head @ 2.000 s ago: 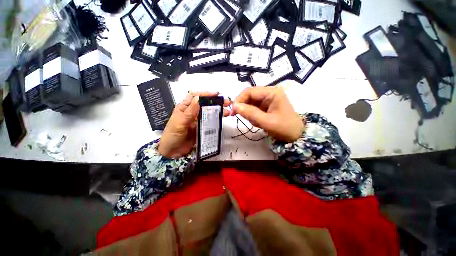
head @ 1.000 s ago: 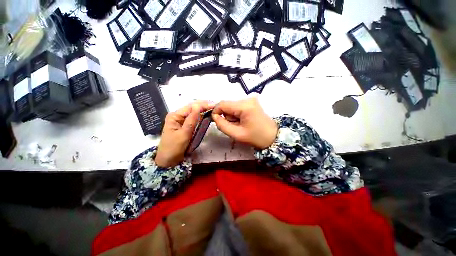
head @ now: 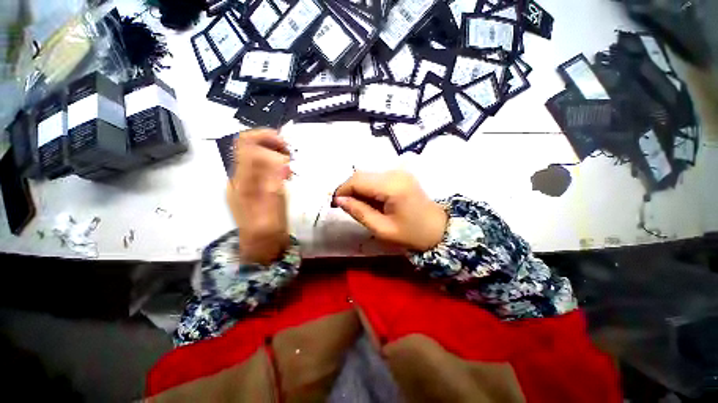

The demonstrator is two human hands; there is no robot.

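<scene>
My left hand (head: 261, 193) is raised over the loose black tag stack (head: 226, 151), blurred by motion. It hides most of the stack, and whether it holds anything cannot be told. My right hand (head: 392, 208) is in front of the centre, with thumb and forefinger pinched on a small dark end of a string (head: 337, 201). A thin dark line hangs just left of the fingertips. No tag shows between the hands.
Tags (head: 390, 100) lie in a large spread pile at far centre. Banded tag packs (head: 95, 118) stand at left, with a black string bunch (head: 142, 43) behind. A tag group with strings (head: 610, 106) and a grey disc (head: 551, 180) lie at right.
The tag held between both hands is no longer seen there. My left hand has moved left and up over the loose stack, away from my right hand.
</scene>
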